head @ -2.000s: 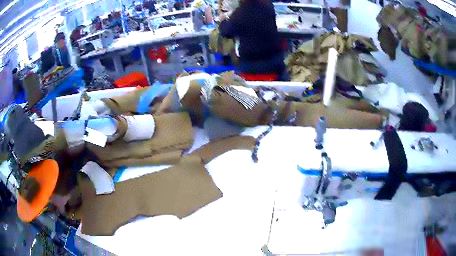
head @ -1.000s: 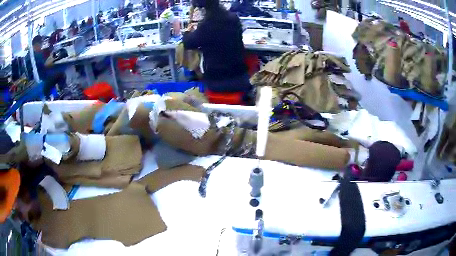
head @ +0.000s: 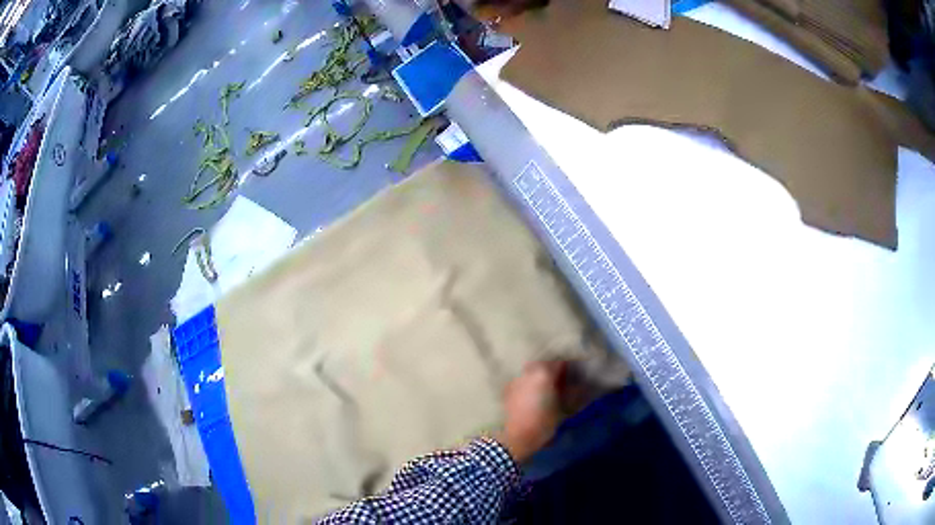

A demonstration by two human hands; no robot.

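Note:
A tan garment panel [head: 379,328] lies spread below the table's front edge, over a blue crate [head: 210,410], with soft creases across it. My left hand [head: 535,408], in a black-and-white checked sleeve, reaches in from the bottom. It is blurred, and its fingers appear closed on the panel's right edge, where the cloth bunches beside the table. The fingertips are not clear. My right hand is out of the picture.
The white table [head: 656,226] has a measuring tape strip [head: 636,338] along its edge. A brown cut panel [head: 738,97] lies on it. A metal machine plate [head: 912,461] shows at right. Greenish scraps [head: 333,113] and white cloth [head: 241,246] lie on the floor side.
The view has swung down and left from the tabletop and machine to the floor side of the table. My left hand and the tan panel have come into view.

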